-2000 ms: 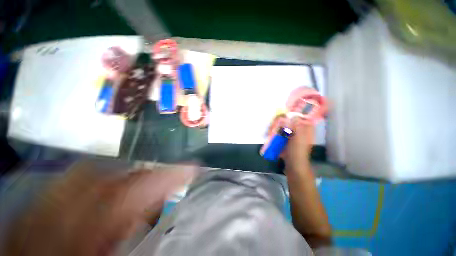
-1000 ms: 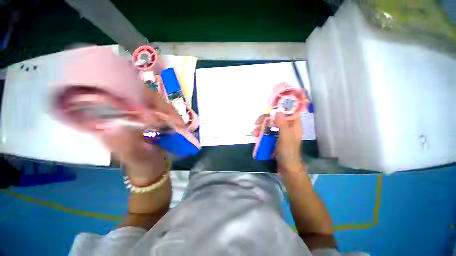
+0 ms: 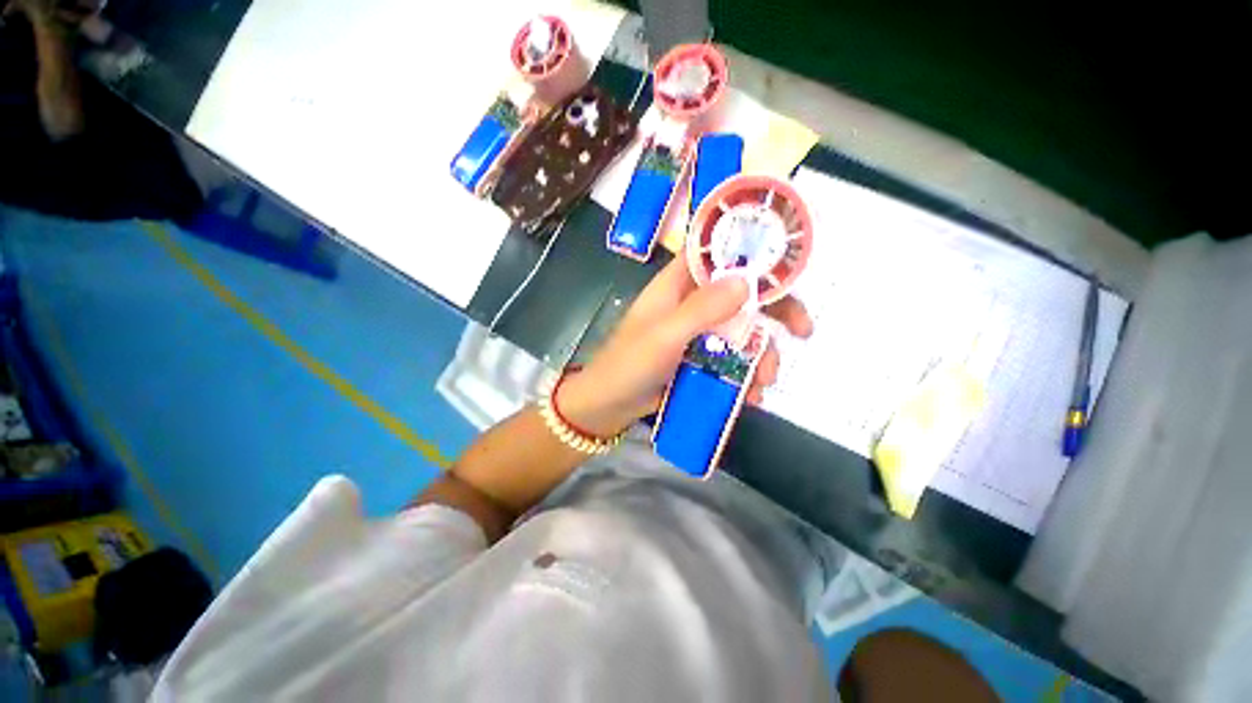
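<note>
My left hand (image 3: 645, 343) holds an open handheld fan unit (image 3: 698, 412) by its neck, with the thumb across it. Its pink round head points up and away, and its blue battery cell points toward me. A second fan unit (image 3: 651, 192) lies on the bench beyond it. A third one, partly hidden behind the held unit, shows its blue cell (image 3: 715, 168). Another fan unit (image 3: 485, 143) rests against the dark patterned phone case (image 3: 566, 161). My right hand is not in view; a brown rounded shape, perhaps part of my right arm, shows at the bottom right edge.
A record sheet (image 3: 899, 295) carries a yellow paper (image 3: 934, 426) and a pen (image 3: 1083, 371). A white stack (image 3: 1167, 467) stands at right. A white board (image 3: 371, 131) lies at left, with a thin white cable beside it. Part of a person (image 3: 83, 165) shows at far left.
The view has turned. My left hand has brought its fan unit over the bench's middle. My right hand and the fan unit it held have left the view; the yellow paper on the sheet now shows.
</note>
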